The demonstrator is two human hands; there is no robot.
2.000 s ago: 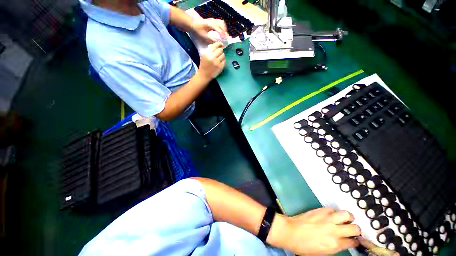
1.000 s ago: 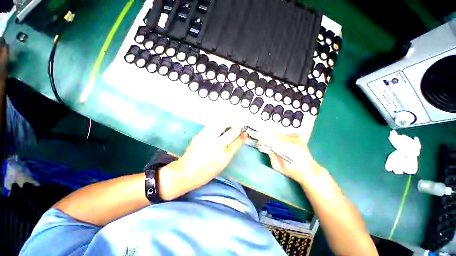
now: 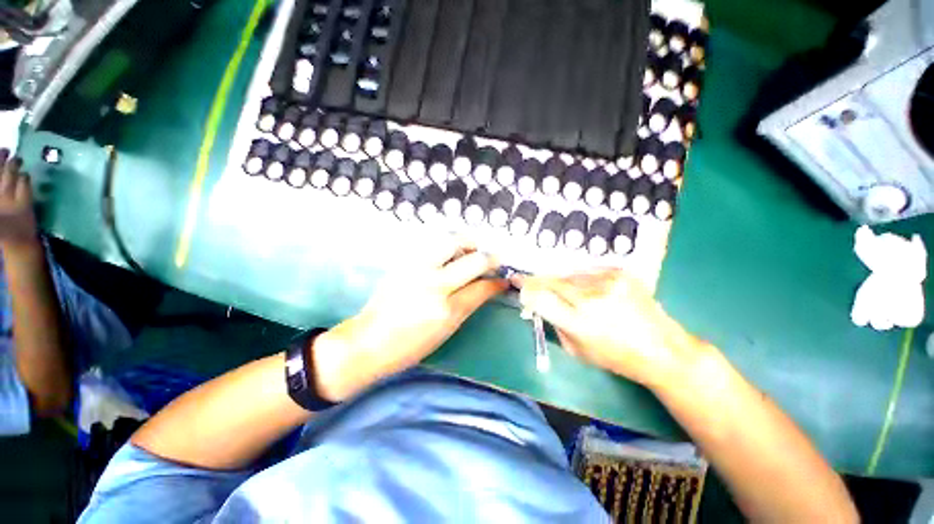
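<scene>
My left hand [image 3: 420,307], with a dark wristband, holds a small dark part [image 3: 505,272] between thumb and fingertips over the front edge of the white board [image 3: 338,230]. My right hand [image 3: 594,312] meets it there and holds a slim pale hand tool [image 3: 541,343], whose end points down toward me. The tool's working tip is hidden by the fingers. Black cylinders with pale round ends [image 3: 471,164] stand in rows on the board. Behind them lies a black grooved tray [image 3: 512,72], with small units [image 3: 371,51] in its left slots.
A white blower [image 3: 850,123] stands at the right, with a crumpled white cloth [image 3: 889,276] in front. A black cable [image 3: 110,205] and yellow tape [image 3: 217,123] lie left. Another person's hand [image 3: 14,200] shows at the left edge. A tray of gold-brown parts [image 3: 640,491] is below the bench.
The view has swung from the left neighbour to the board. Both hands stay together in front of the cylinders; the tool in my right hand has turned from slanting to nearly upright in view.
</scene>
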